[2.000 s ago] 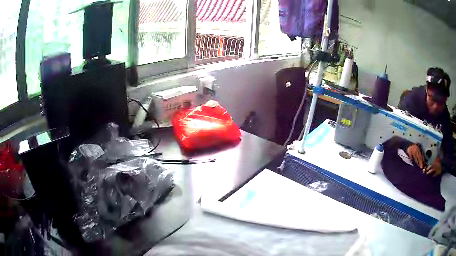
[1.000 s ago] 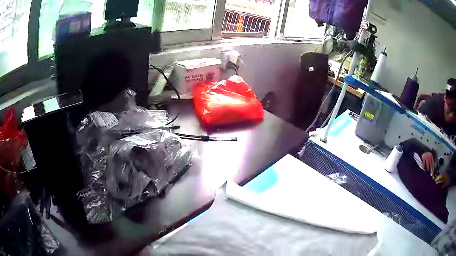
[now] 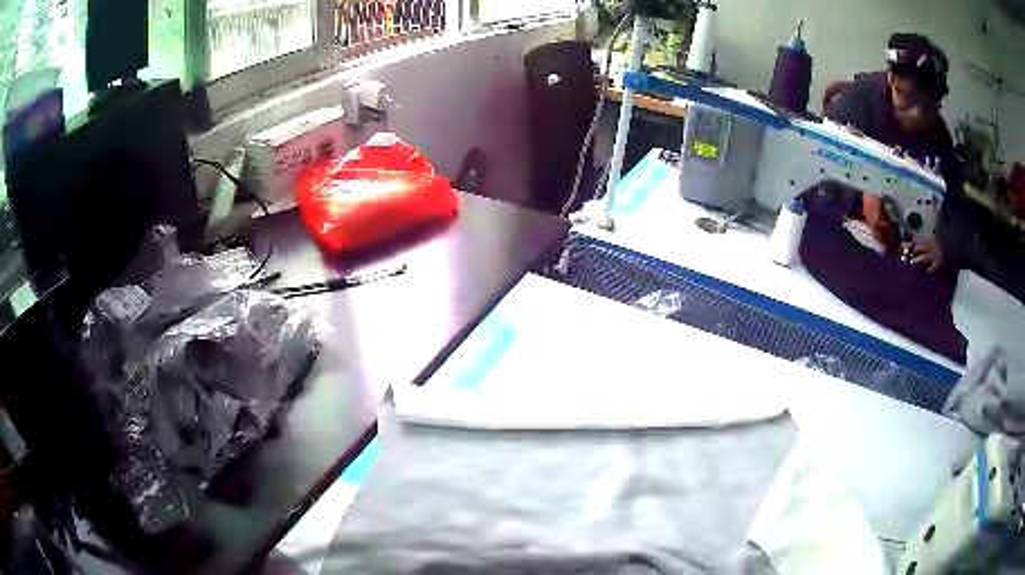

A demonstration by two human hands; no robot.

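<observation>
A light grey garment piece (image 3: 562, 494) lies spread on the near white table (image 3: 517, 348) at the bottom centre. Its far edge runs nearly straight across, with a small pointed corner at each end. Its near part is cut off by the picture's bottom edge. A whiter cloth part (image 3: 815, 517) shows beside its right side. The near sewing machine head (image 3: 955, 511) is partly in view at the bottom right. Neither of my hands can be made out.
Crumpled clear plastic bags (image 3: 214, 371) and a red plastic bag (image 3: 377, 197) lie on the dark side table (image 3: 388, 320). A person (image 3: 899, 112) opposite handles a dark purple panel (image 3: 882, 286) at another machine (image 3: 832, 157). Bunched grey cloth (image 3: 989, 393) is at the right edge.
The view has shifted, bringing more of the near table and machine into the picture. The grey piece's far edge, earlier slanted with a whitish fold above it, now runs nearly straight across.
</observation>
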